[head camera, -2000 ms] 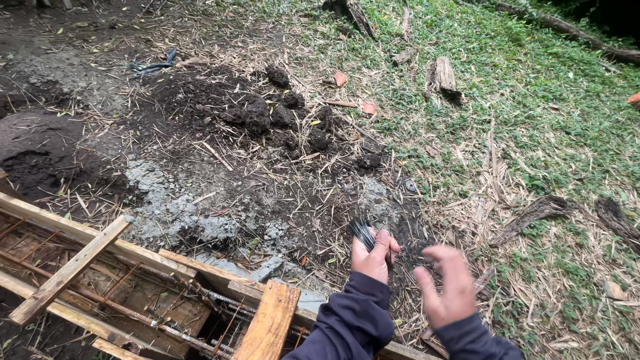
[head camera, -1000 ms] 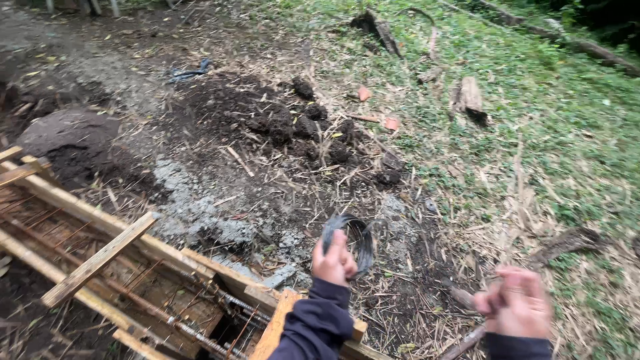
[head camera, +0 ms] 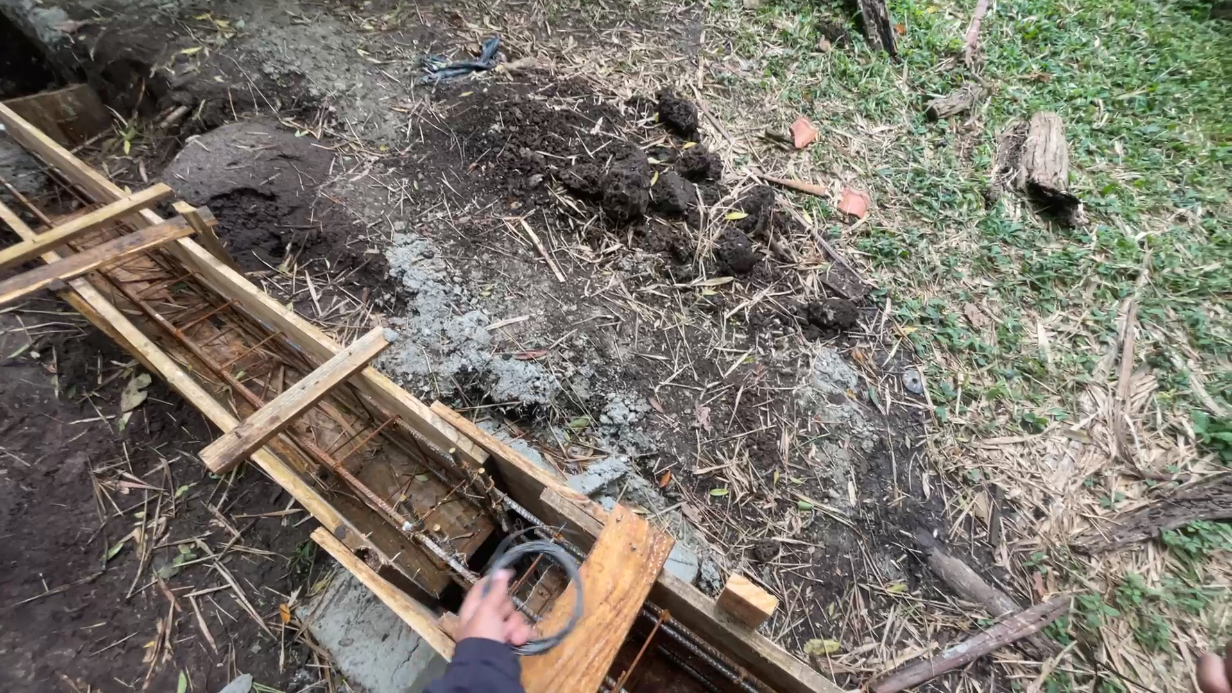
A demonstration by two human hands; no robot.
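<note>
My left hand, in a dark sleeve, is at the bottom centre, closed on a coil of thin grey wire. The coil hangs over a wooden formwork trench and overlaps the edge of a wide orange-brown board laid across it. Inside the formwork lie steel reinforcing bars with thin stirrups. Only a small part of my right hand shows at the lower right edge; its fingers and anything in them are cut off.
Wooden crosspieces span the formwork, which runs from upper left to bottom centre. A small wood block sits by its side plank. Beyond lie dark soil clods, broken terracotta pieces, a log piece and a branch.
My left hand has carried the wire coil from above the soil to over the formwork. My right hand has moved mostly out of view. The view has swung toward the left.
</note>
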